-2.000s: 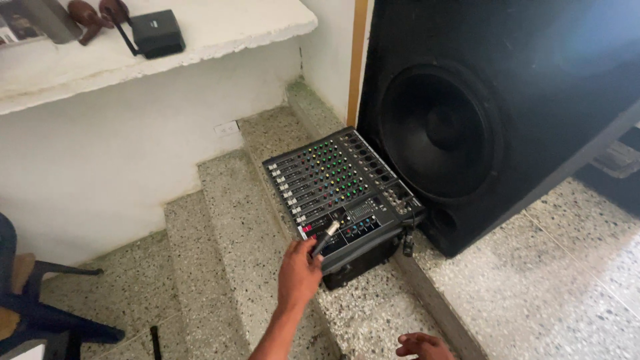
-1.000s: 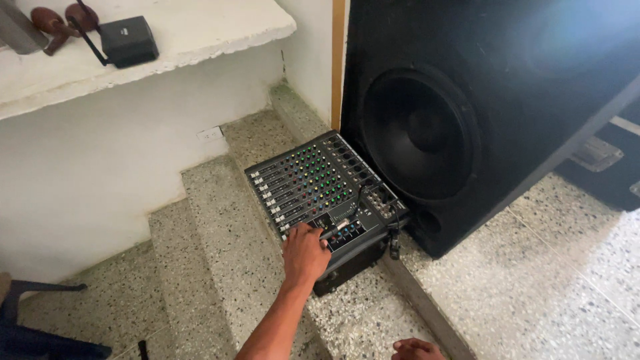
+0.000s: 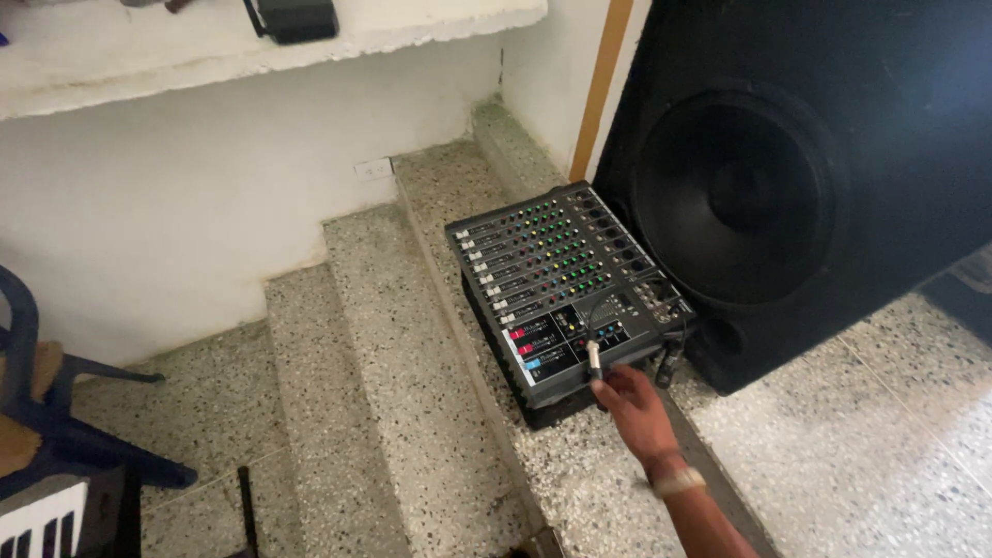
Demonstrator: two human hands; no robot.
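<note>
An audio mixer (image 3: 542,287) with rows of coloured knobs, white faders and red and blue faders rests on a terrazzo step, on top of a black box-like base. My right hand (image 3: 632,399), wearing a light wristband, is at the mixer's near edge. Its thumb and fingers pinch the black end of a metal cable connector (image 3: 594,359), which lies over the mixer's lower corner with a thin dark cable curving from it across the panel. Another black connector (image 3: 666,364) hangs at the mixer's right side. My left hand is out of view.
A large black loudspeaker (image 3: 837,178) stands against the mixer's far right side. Terrazzo steps (image 3: 387,333) descend to the left beside a white wall with an outlet (image 3: 373,169). A white ledge (image 3: 194,66) holds a black device (image 3: 296,19). A blue chair (image 3: 93,434) and a keyboard (image 3: 46,519) are lower left.
My left hand, which held the connector and then lay on the mixer's near corner, has left the view. My right hand has moved up from the bottom edge and taken hold of the connector.
</note>
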